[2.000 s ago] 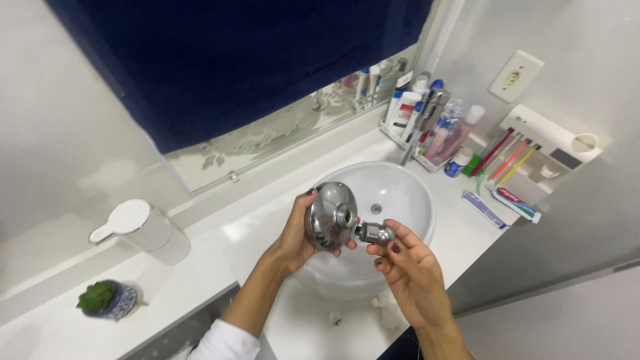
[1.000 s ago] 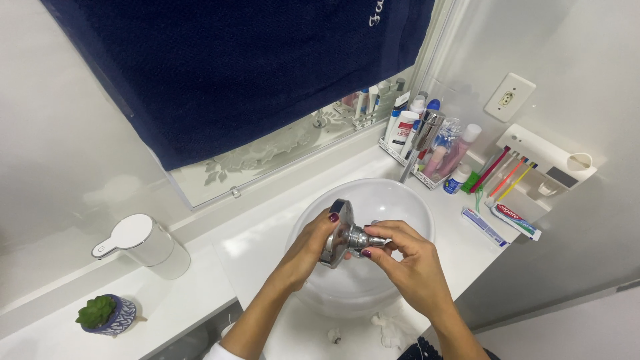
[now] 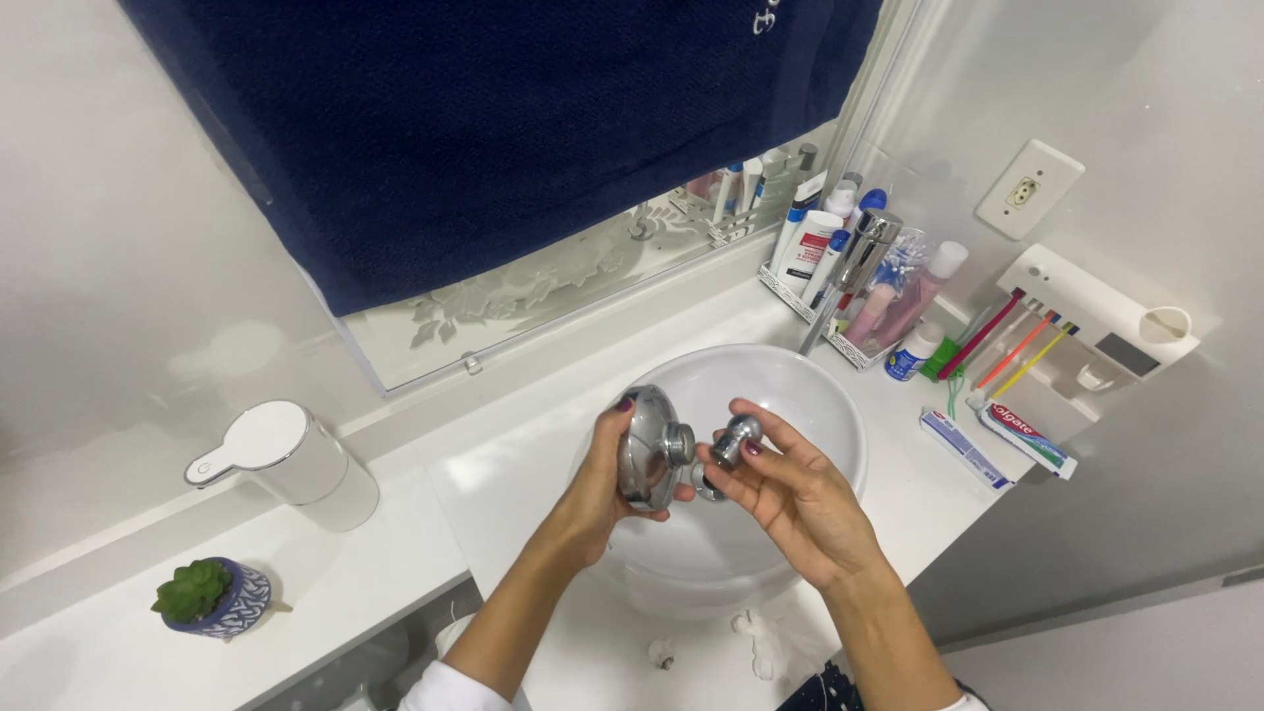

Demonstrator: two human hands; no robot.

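Note:
My left hand (image 3: 599, 474) grips a round chrome shower head (image 3: 647, 449) by its rim, its threaded neck facing right. Between the thumb and fingers of my right hand (image 3: 795, 484) is a small chrome ball-joint connector (image 3: 736, 440), apart from the neck. Both parts are over the white round basin (image 3: 711, 553). A chrome ring-shaped piece (image 3: 707, 484), partly hidden by my right fingers, shows below the connector; whether it is held or is the basin's drain I cannot tell. A chrome faucet (image 3: 864, 252) rises behind the basin.
Bottles stand in a tray (image 3: 790, 294) behind the basin. Toothpaste (image 3: 1027, 439), a box (image 3: 966, 449) and a toothbrush holder (image 3: 1096, 326) are at the right. At the left are a white soap dispenser (image 3: 316, 474) and potted succulent (image 3: 232, 602). White scraps (image 3: 760, 642) lie in front of the basin.
The connector was at the shower head's neck a second ago; now it is apart from it, in my right hand. My left hand still holds the shower head.

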